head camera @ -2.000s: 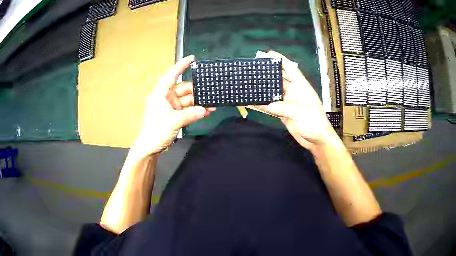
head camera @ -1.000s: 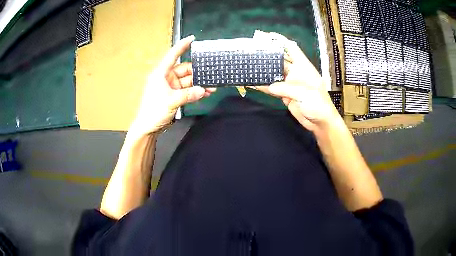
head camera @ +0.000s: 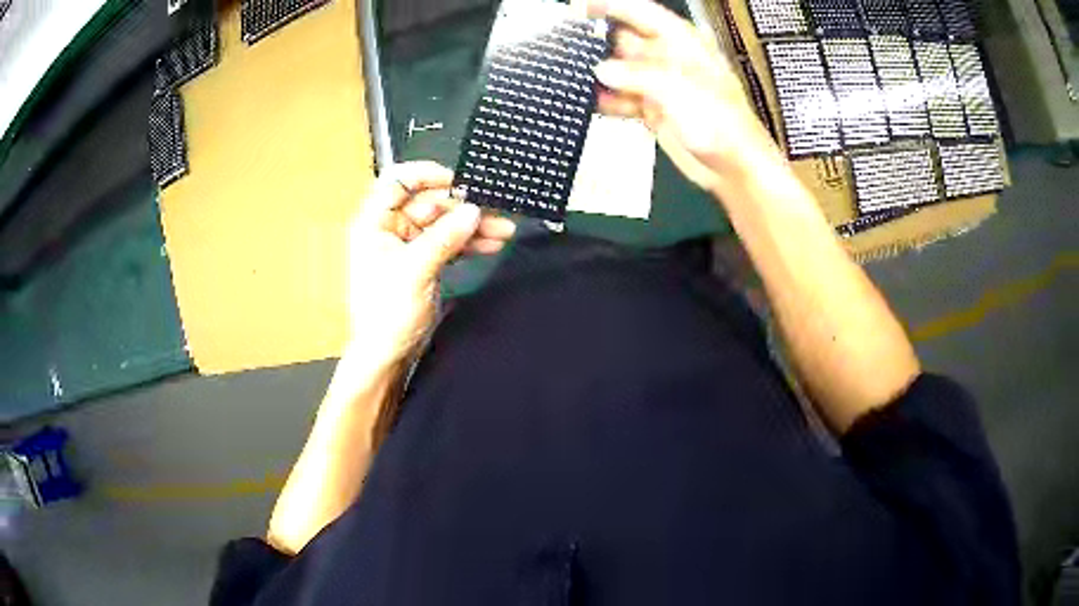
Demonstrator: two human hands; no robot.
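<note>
A black LED board (head camera: 532, 113) with rows of small white dots is held up in front of me, its long side tilted steeply. Glare whitens its upper end. My left hand (head camera: 420, 231) pinches its lower left corner between thumb and fingers. My right hand (head camera: 663, 83) holds its upper right edge; the fingertips behind the board are hidden. A white paper sheet (head camera: 618, 166) lies behind and right of the board, partly covered by it.
Cardboard sheet (head camera: 272, 201) at left, with a few LED boards (head camera: 169, 136) on its far and left edges. Rows of LED boards (head camera: 893, 178) lie on cardboard at right. Green bench surface (head camera: 414, 71) between them. A blue object (head camera: 45, 465) stands on the floor at far left.
The board has turned from level to steeply tilted, its right end raised. My right hand has moved up, my left hand lower. More of the white paper shows; the whole view has shifted.
</note>
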